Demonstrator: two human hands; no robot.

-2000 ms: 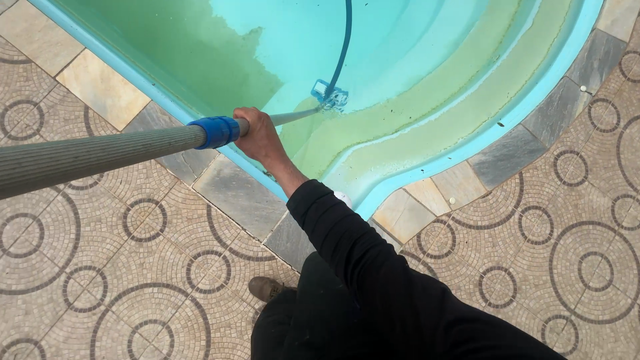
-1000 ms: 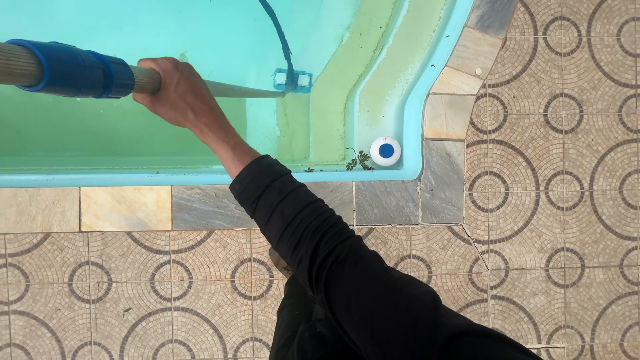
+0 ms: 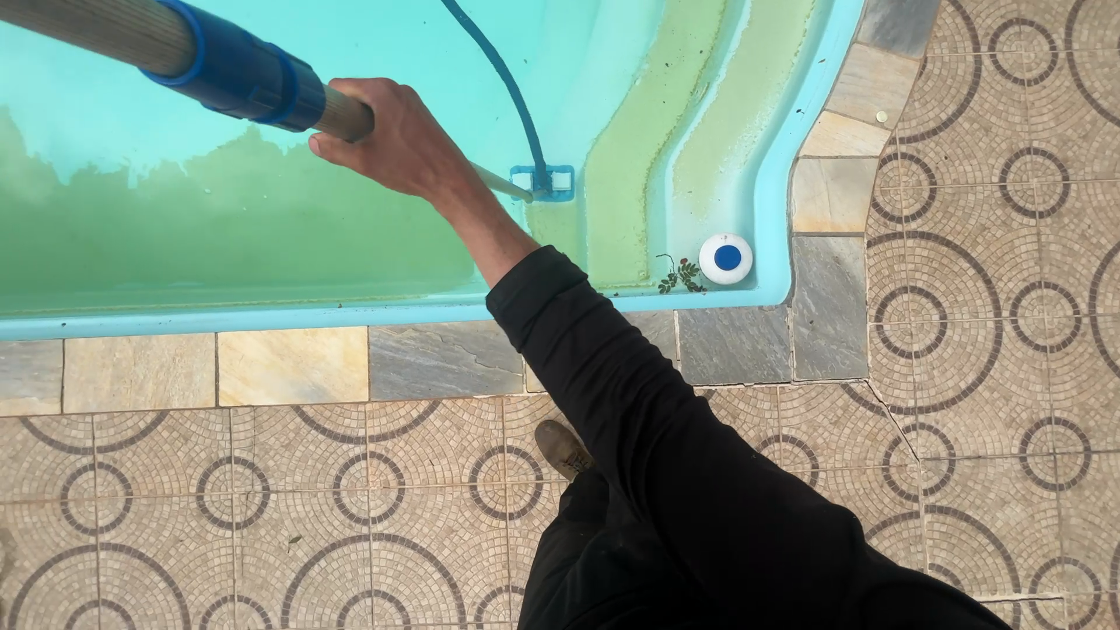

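Note:
My right hand [image 3: 389,131], at the end of a black sleeve, is closed around a telescopic pole [image 3: 348,114] just below its blue locking collar [image 3: 249,74]. The thinner part of the pole slants down under my wrist to a blue pool vacuum head [image 3: 542,183] with white parts, which lies underwater beside the green-stained steps. A dark blue hose [image 3: 500,70] rises from the head and leaves the top of the view. My left hand is not in view.
A white float with a blue centre [image 3: 726,258] and a leafy sprig [image 3: 681,274] sit in the pool corner. Stone coping [image 3: 446,360] edges the pool. My shoe [image 3: 563,446] stands on the patterned paving [image 3: 302,499].
The view has swung round strongly since two seconds ago. My right hand keeps its hold on the pole, whose upper part slopes more steeply than a second ago.

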